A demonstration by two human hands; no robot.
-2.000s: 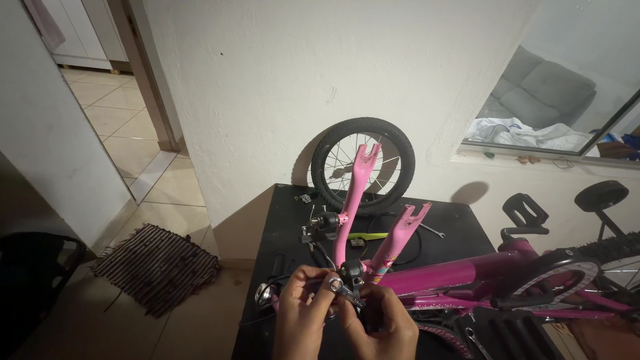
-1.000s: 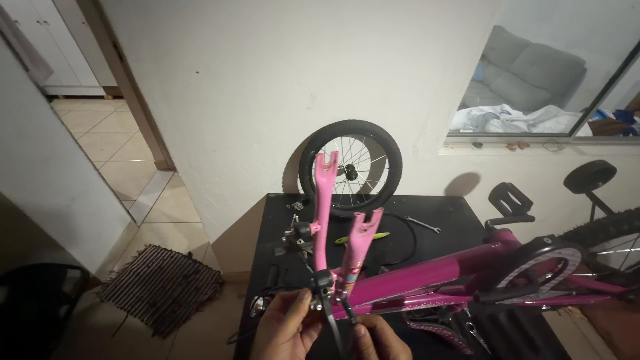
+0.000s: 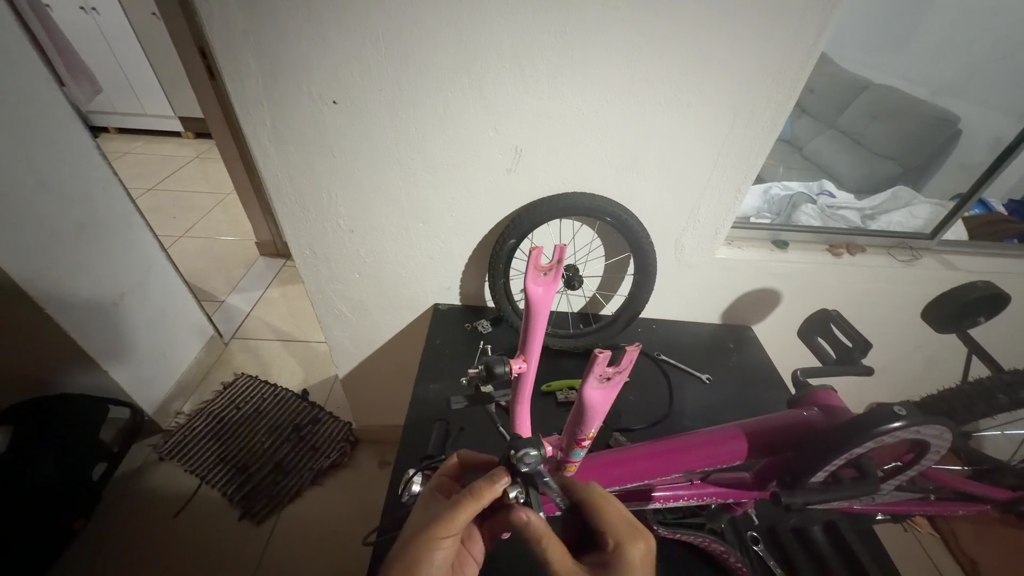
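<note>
A magenta bicycle frame (image 3: pixel 680 452) lies upside down on a black table, its pink front fork (image 3: pixel 538 328) pointing up. Both my hands are at a small dark brake part with metal fittings (image 3: pixel 526 458), close to the base of the fork. My left hand (image 3: pixel 452 512) pinches it from the left with thumb and fingertips. My right hand (image 3: pixel 588 532) grips its right side, with a dark arm-like piece between the fingers. Another black brake part (image 3: pixel 490 370) is on the fork's left leg. The fingertips partly hide the part being held.
A wheel (image 3: pixel 644 264) leans on the wall behind the black table (image 3: pixel 740 352). A combination wrench (image 3: pixel 684 368), a green-handled tool (image 3: pixel 562 386) and loose hardware lie on the table. Another wrench (image 3: pixel 764 552) is near the right front. A pedal (image 3: pixel 834 338) sticks up. A woven mat (image 3: pixel 260 444) lies on the floor.
My hands have come closer together around the small brake part, after being lower and more apart a second ago. The bicycle frame and the wheel stay in place.
</note>
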